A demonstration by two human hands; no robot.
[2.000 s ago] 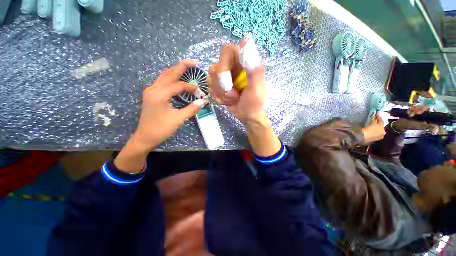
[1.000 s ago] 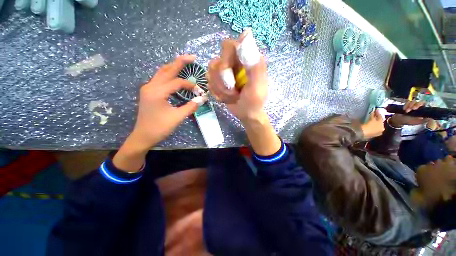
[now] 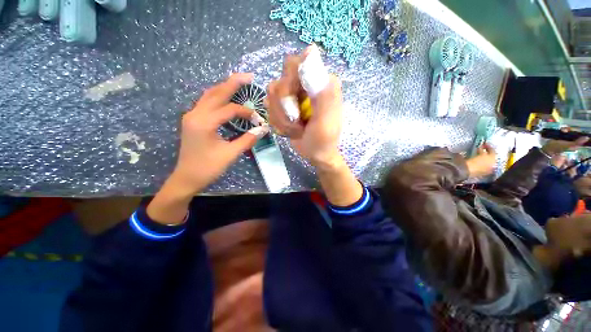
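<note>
A handheld fan [image 3: 271,167] lies on the bubble wrap in front of me, its pale handle towards me and its round dark-spoked head away. My left hand [image 3: 217,130] curves around the fan head, with thumb and forefinger pinched at the neck; whether a small part is between them is hidden. My right hand [image 3: 306,110] is closed around a yellow-handled tool [image 3: 306,109], of which only a yellow spot shows. It is just right of the fan head, above the neck. White coverings are on its thumb and a finger.
Teal small parts [image 3: 327,24] are heaped at the top centre, beside dark metallic parts [image 3: 391,34]. Fan handles [image 3: 78,23] lie at the upper left, set-aside fans [image 3: 442,78] at the right. Tape scraps [image 3: 111,85] lie on the left. A person in a brown sleeve [image 3: 431,201] works at the right.
My right hand has shifted slightly left and tilted with the yellow tool. My left hand and the fan have barely moved. The neighbouring person's hands have moved.
</note>
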